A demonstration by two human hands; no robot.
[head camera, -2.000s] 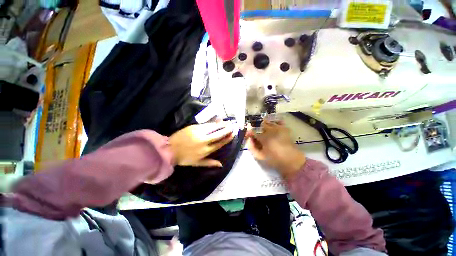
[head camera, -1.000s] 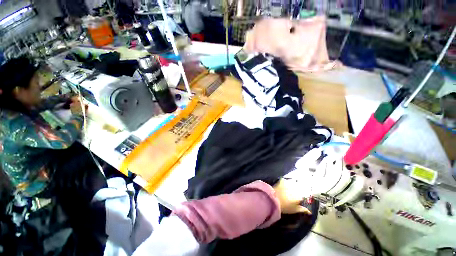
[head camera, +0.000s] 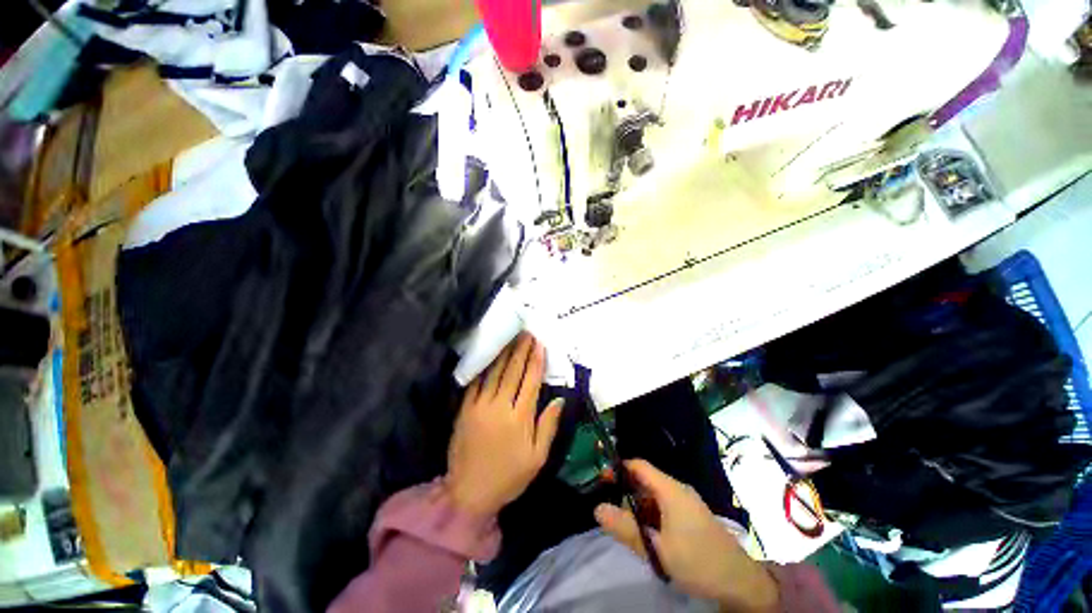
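Note:
The black garment piece (head camera: 323, 347) lies in a large heap left of the needle and hangs over the front edge. A white band (head camera: 492, 333) runs along its right side below the presser foot (head camera: 560, 240). My left hand (head camera: 505, 419) lies on the band's lower end, fingers extended and thumb apart; whether it pinches the cloth is unclear. My right hand (head camera: 677, 527) is closed on the black scissors (head camera: 602, 441), below the table's front edge. The blades point up toward the cloth beside my left fingertips. Whether the blades are apart cannot be told.
The cream sewing machine head (head camera: 719, 132) stands at the upper right, with a pink holder (head camera: 513, 30) at its left end. A clear tray of metal parts (head camera: 954, 180) sits at right. Red-handled scissors (head camera: 804, 508) and a blue crate (head camera: 1039, 299) are below. Taped cardboard (head camera: 108, 395) lies left.
The view swung left, then back down. The black scissors have left the machine bed and are in my right hand. My left hand and the cloth have moved from the needle toward the front edge.

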